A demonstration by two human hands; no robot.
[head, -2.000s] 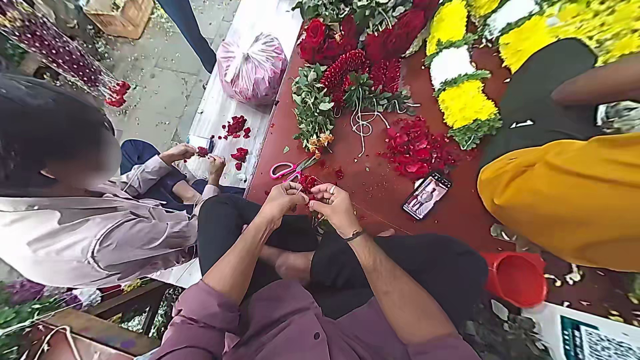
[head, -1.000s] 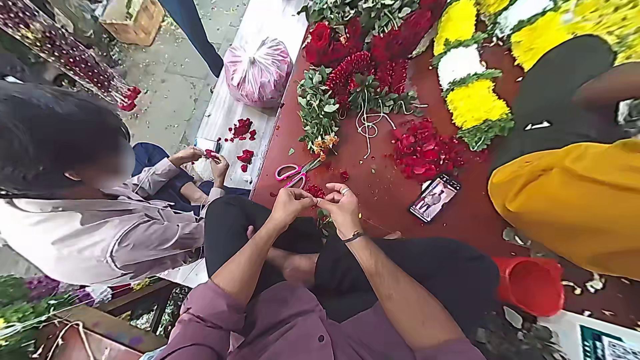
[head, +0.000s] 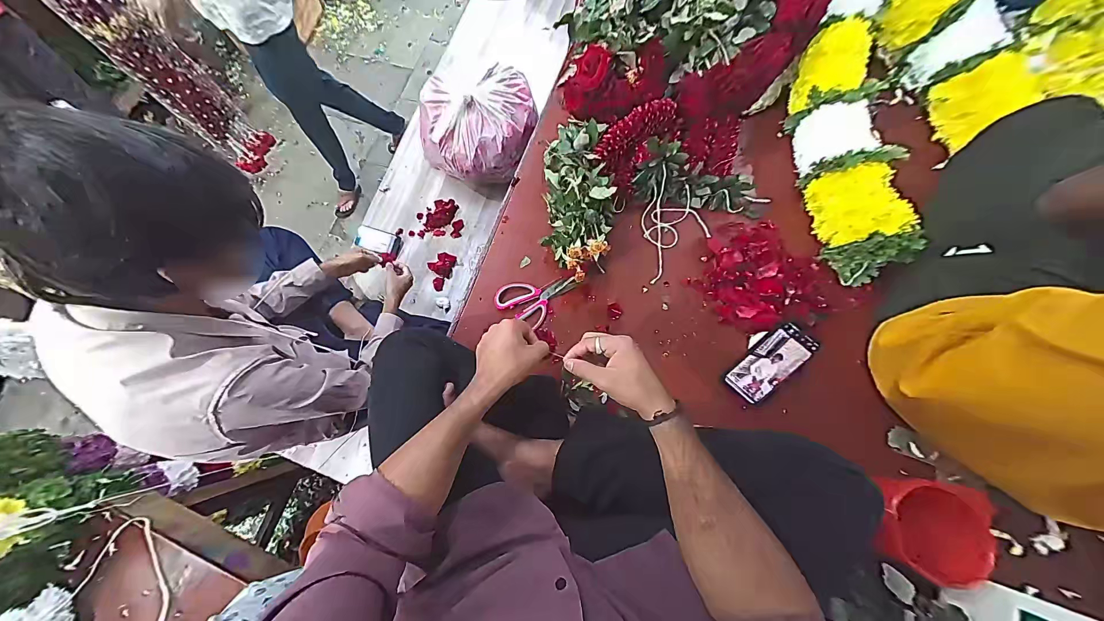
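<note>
My left hand (head: 511,352) is closed, fingertips pinching one end of a thin thread (head: 558,355). Just right of it, my right hand (head: 614,366), with a ring and a dark wristband, pinches the thread's other side. A small red petal cluster (head: 547,338) shows by the left fingers. Pink-handled scissors (head: 526,299) lie beyond my left hand on the red surface. Loose red petals (head: 759,274) are piled farther right. Leafy stems and green leaves (head: 585,394) show below my hands, partly hidden.
A phone (head: 770,364) lies right of my right hand, above a red plastic container (head: 938,530). Garlands (head: 858,203) of yellow and white flowers stretch behind. A person at left works red petals beside a plastic bag of pink petals (head: 479,121); another person in yellow sits right.
My hands have moved apart, and the thread between them now shows. At the upper left, more of a standing person has come into view. The view has shifted slightly.
</note>
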